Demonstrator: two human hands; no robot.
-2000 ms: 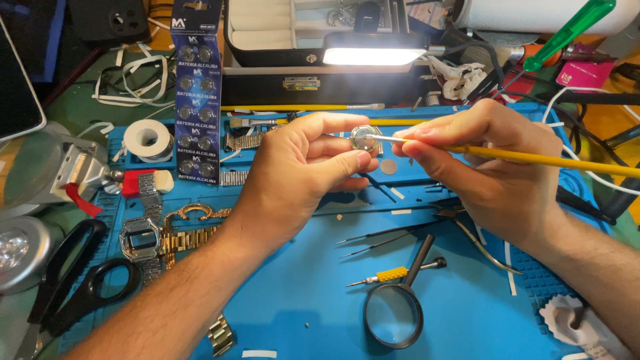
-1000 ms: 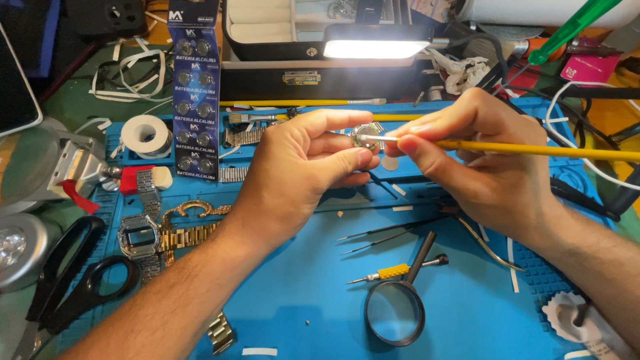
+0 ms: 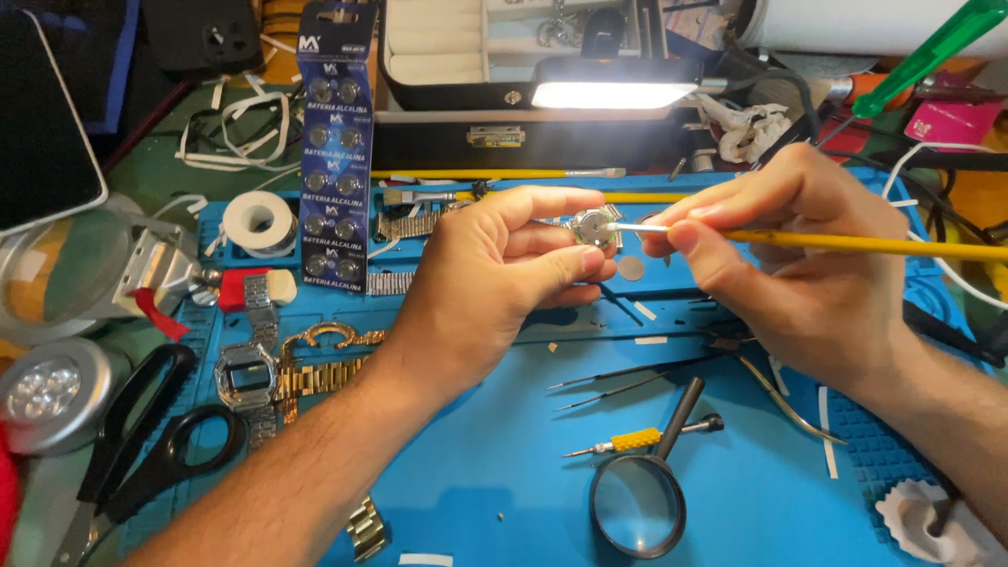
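Note:
Between the thumb and fingers of my left hand (image 3: 512, 268) is a small round wristwatch (image 3: 592, 227), its inner side facing me and part of a metal bracelet showing beside it. My right hand (image 3: 780, 244) grips a slim yellow-handled brush (image 3: 835, 242) like a pen. The brush's pale end points left and meets the watch's round face, or sits just over it. A flat round metal disc (image 3: 631, 268) lies on the blue mat below the watch. Black tweezers (image 3: 630, 381) rest on the mat below my hands.
A magnifying glass (image 3: 638, 505) and a yellow-gripped screwdriver (image 3: 636, 440) lie in front. At left are black-handled scissors (image 3: 169, 465), a digital watch (image 3: 246, 376), a white spool (image 3: 258, 223) and a button-cell card (image 3: 337, 157). A lit lamp (image 3: 614, 94) stands behind; cutting pliers (image 3: 780, 394) lie at right.

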